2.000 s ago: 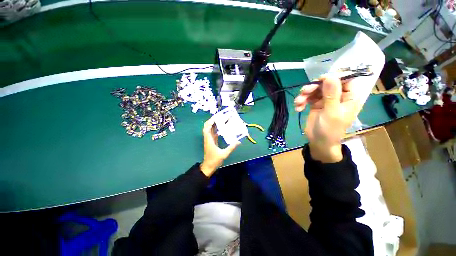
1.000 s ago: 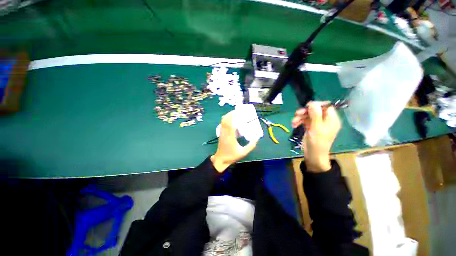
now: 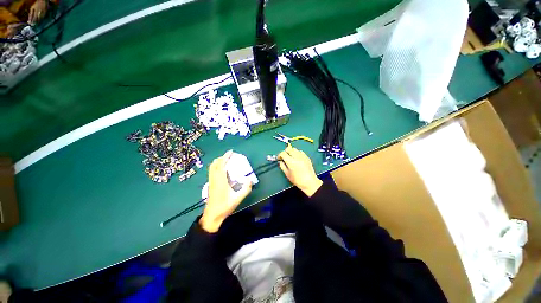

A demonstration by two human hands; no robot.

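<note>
My left hand (image 3: 220, 192) holds a white plastic housing (image 3: 240, 167) just above the green mat near its front edge. A black cable (image 3: 185, 211) extends from the housing to the left, with a pale end on the mat. More black cable runs from the housing's right side to my right hand (image 3: 298, 168), whose fingers pinch it near a small pale end. Yellow-handled pliers (image 3: 289, 139) lie just behind my right hand. The inside of the housing cannot be made out.
Brown-silver parts (image 3: 169, 152) and small white parts (image 3: 220, 113) lie left of the metal box (image 3: 256, 94). A black screwdriver (image 3: 267, 71) hangs over it. A black cable bundle (image 3: 332, 106), a translucent sheet (image 3: 422, 59) and an open carton (image 3: 391, 195) are on the right.
My right hand has come down and left from its raised position, close to the housing. The cable now stretches between both hands and out to the left. The view has shifted and tilted.
</note>
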